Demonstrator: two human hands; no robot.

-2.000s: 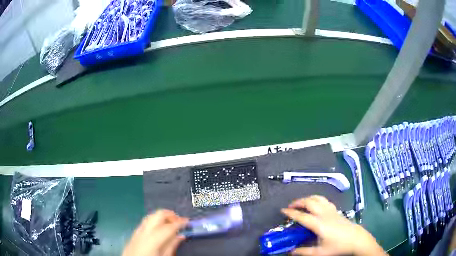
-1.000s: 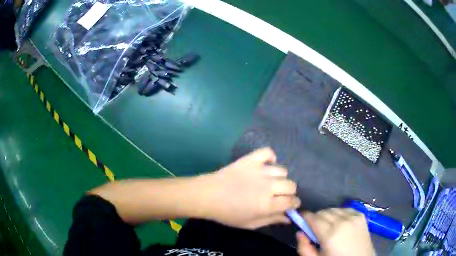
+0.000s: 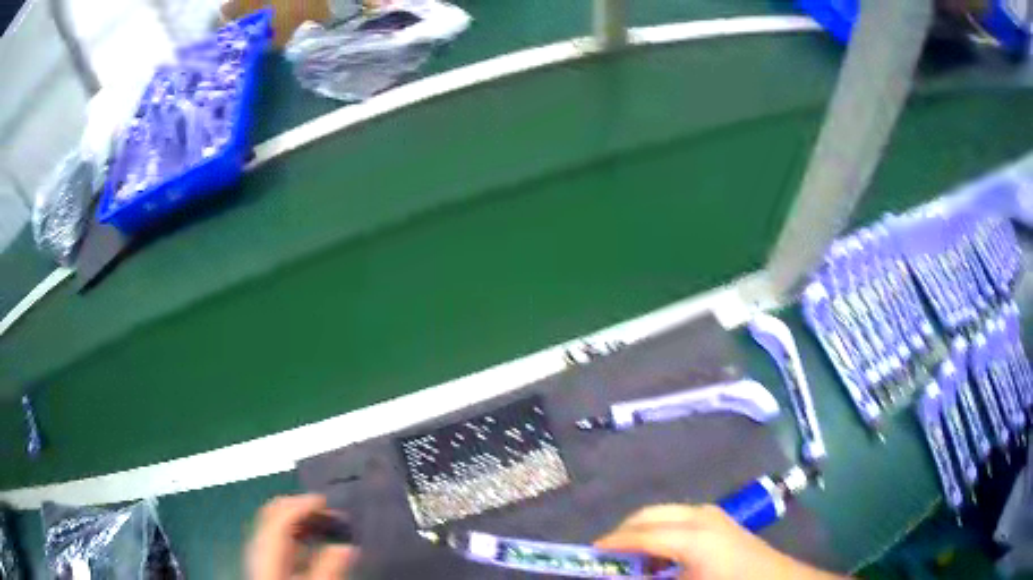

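Observation:
My right hand [image 3: 708, 546] holds an open lavender handle housing [image 3: 544, 556] low over the dark grey mat [image 3: 368, 489]. A green circuit board shows inside the housing, and its thin tip points left. The blue electric screwdriver [image 3: 752, 505] is just beyond my right hand, metal nose to the upper right; its near end is hidden. My left hand [image 3: 297, 542] is blurred at the mat's left edge, apart from the housing. A dark patch shows between its thumb and fingers; I cannot tell if it is a part. A screw tray [image 3: 487, 465] lies between the hands, partly covered in silver screws.
One curved handle unit [image 3: 693, 402] lies on the mat, another [image 3: 793, 380] beside it. Rows of handle units [image 3: 878, 323] lie at right. A clear bag [image 3: 108, 544] is at lower left. A blue bin [image 3: 181, 204] is at far left. A pale post [image 3: 844, 153] rises at right.
The view has swung back from the left side. The hands, together at the housing one second ago, are now apart; my left hand has left it and my right hand still holds it.

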